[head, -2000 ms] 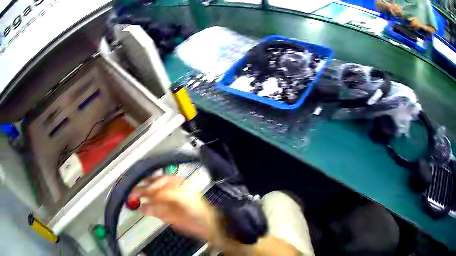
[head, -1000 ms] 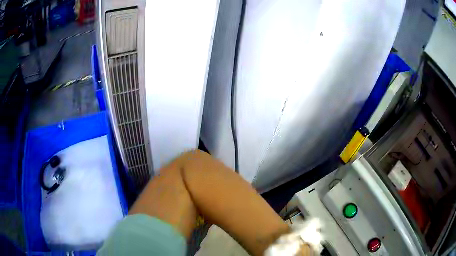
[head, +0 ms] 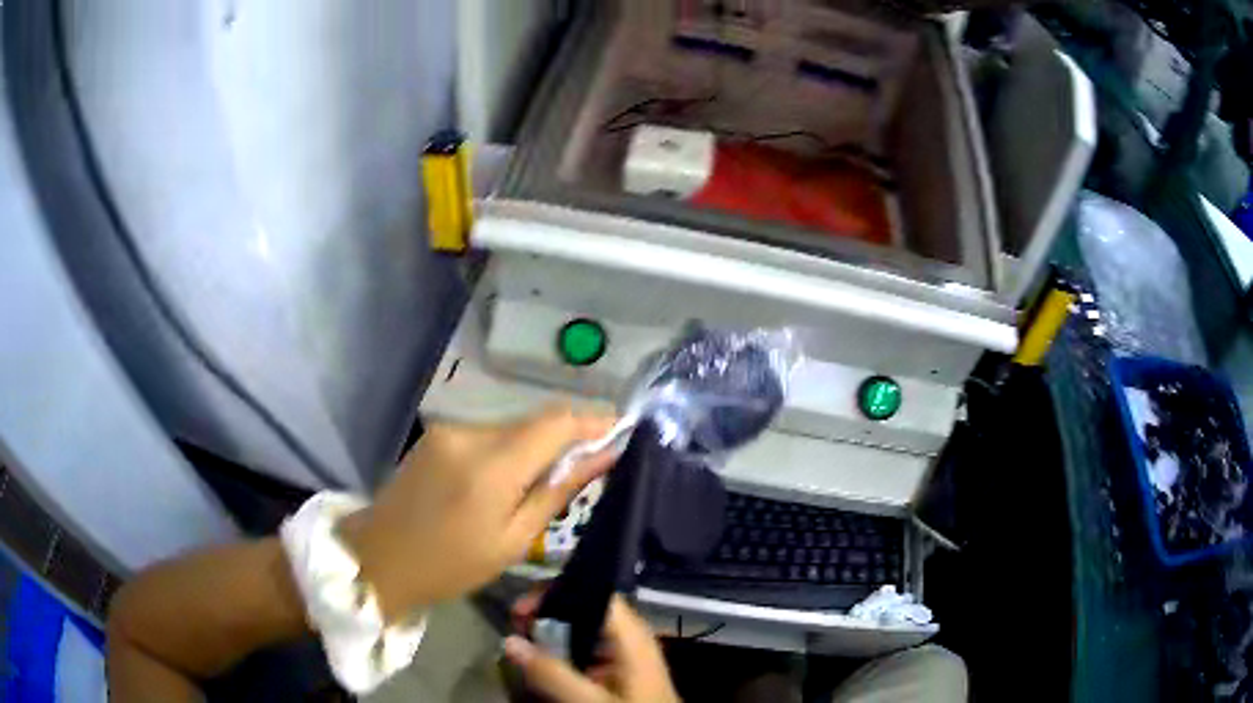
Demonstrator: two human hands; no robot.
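Note:
Black over-ear headphones (head: 625, 529) are held upright and edge-on in front of the chamber's front panel. A clear crinkly plastic bag (head: 749, 360) covers the upper ear cup; the other ear cup (head: 684, 511) is bare. My left hand (head: 481, 501), with a white band at the wrist, pinches the bag's edge at the upper ear cup. My right hand (head: 605, 662) grips the headband low down, near the picture's bottom edge. The shield box (head: 742, 282) stands open, with a red mat (head: 797, 190) and a small white block (head: 668, 161) inside.
Green buttons (head: 581, 342) sit on the front panel. A keyboard (head: 797, 549) lies on the shelf below, with crumpled clear plastic (head: 890, 606) at its right. Yellow-and-black bars (head: 447, 197) stand at both front corners. A blue tray (head: 1138, 453) of small parts is at right.
The view has swung from the left side back to the chamber. The headphones, out of view one second ago, now show in both hands, with a bag over one ear cup.

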